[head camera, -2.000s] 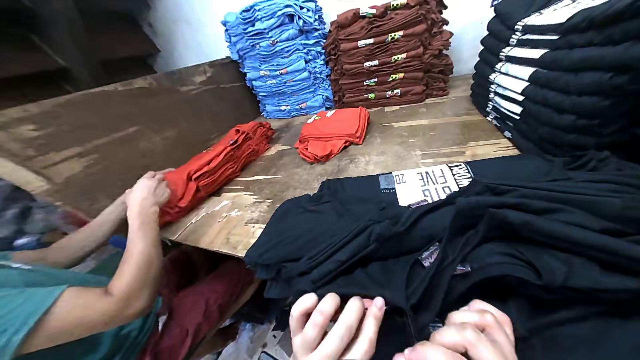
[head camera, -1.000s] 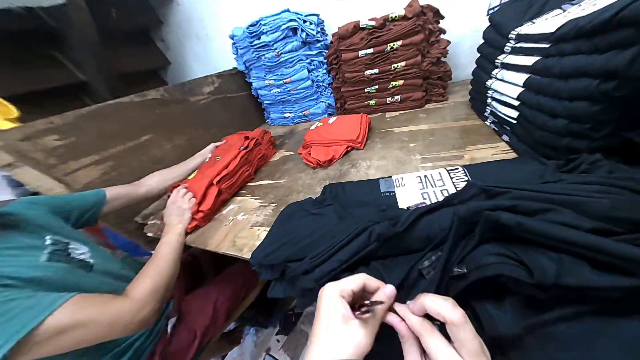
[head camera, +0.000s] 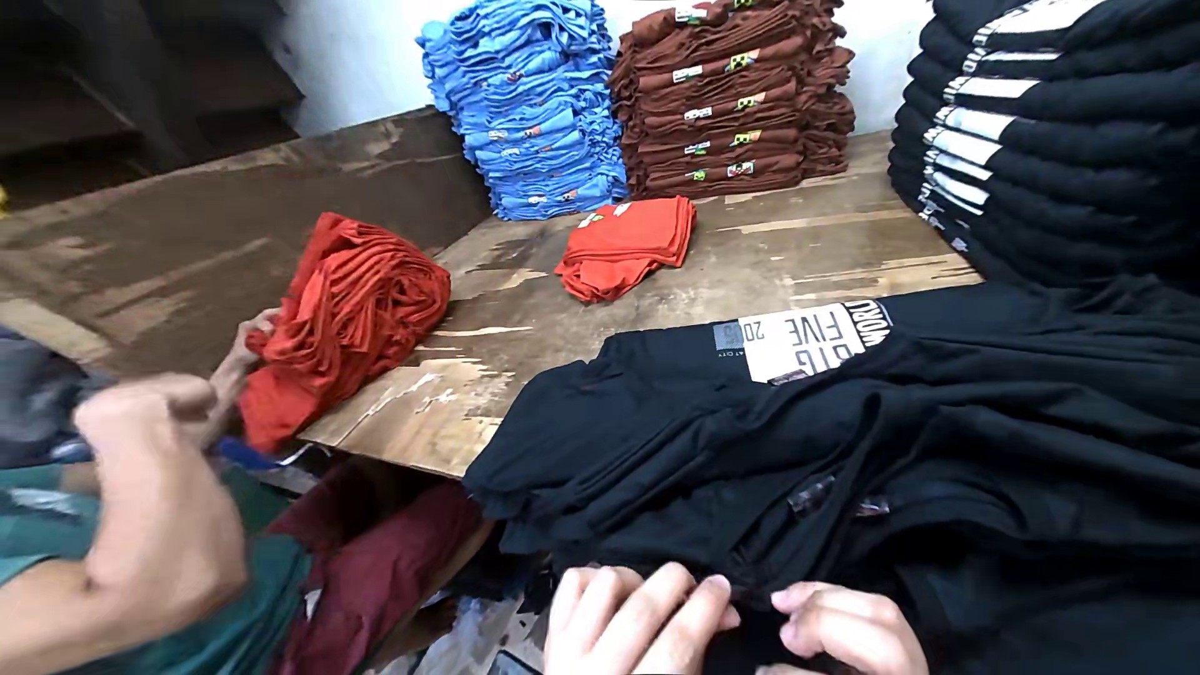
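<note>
A pile of black T-shirts (head camera: 656, 422), one bearing a white print, covers the near right of the wooden table. At its near edge, low in the view, my left hand (head camera: 637, 614) has its fingertips on the black fabric, pinching a fold. Just to its right, my right hand (head camera: 844, 628) has curled fingers at the same fabric, a small gap apart from the left. Whether a small tool is inside either hand is hidden. Small neck labels (head camera: 811, 495) show on the shirt collar above my hands.
Blue (head camera: 534, 112), brown (head camera: 731, 103) and black (head camera: 1050, 141) folded shirt stacks stand at the back. A folded red shirt (head camera: 628, 244) lies mid-table. At left, a co-worker's arm (head camera: 159, 506) is beside a bundle of red shirts (head camera: 366, 309) at the table edge.
My hands held a small dark object above the shirts a second ago; now they are lower, on the black fabric. The co-worker's red bundle has been tilted up, and one arm has been raised.
</note>
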